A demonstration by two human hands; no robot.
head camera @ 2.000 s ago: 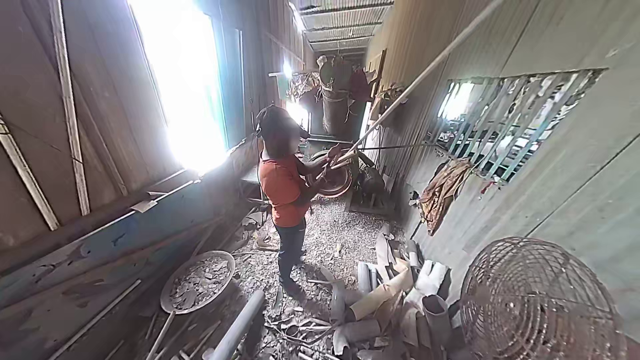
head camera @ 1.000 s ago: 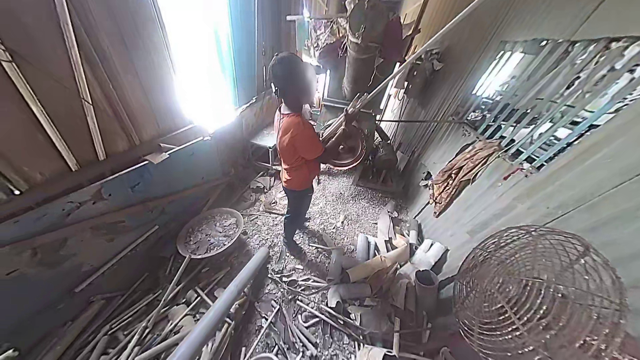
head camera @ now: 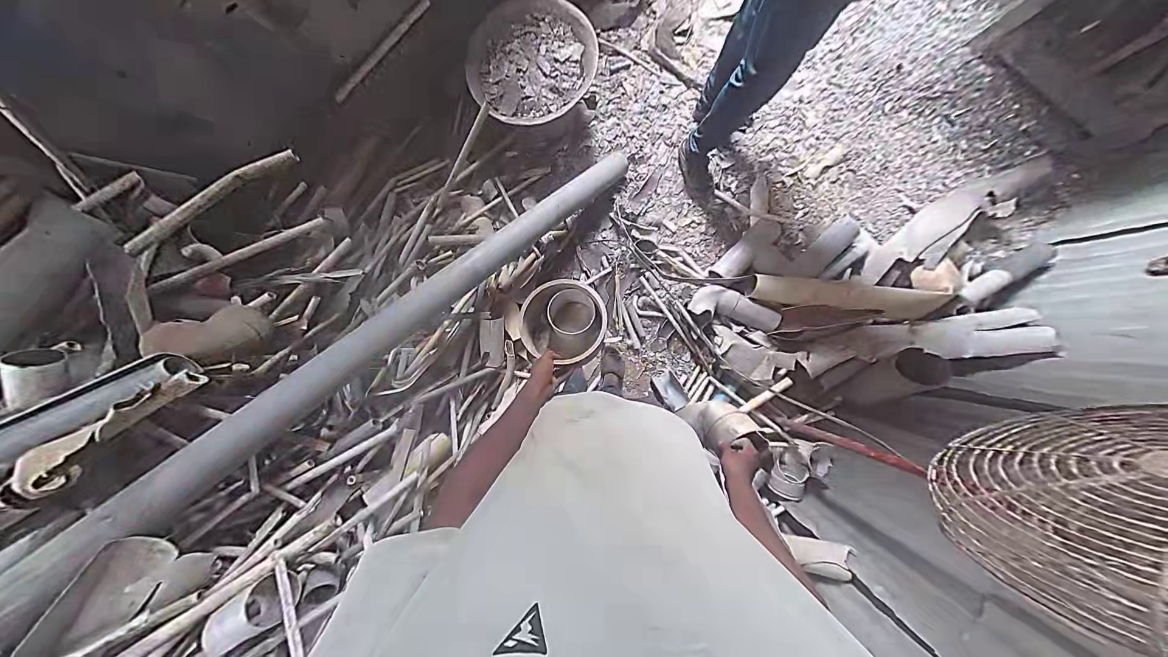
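My left hand [head camera: 545, 372] grips the near rim of a round plastic pipe fitting [head camera: 526, 321], which has a smaller ring inside it. My right hand [head camera: 741, 454] is at a beige piece of plastic pipe [head camera: 714, 422]; the fingers are small and blurred, so their grip cannot be made out. A long grey pipe [head camera: 392, 324] slants across the scrap left of my left hand. Broken pipe pieces [head camera: 849, 292] lie beyond my right hand.
A basin of broken chips [head camera: 591, 55] stands ahead. A person's legs [head camera: 744, 82] are at the top. A round wire fan guard [head camera: 1049, 493] is at the right. Thin pipes and sticks [head camera: 365, 456] cover the floor at left.
The view has tilted steeply down. Both my hands are now in view, the left with the round fitting; neither showed before. Only the other person's legs still show.
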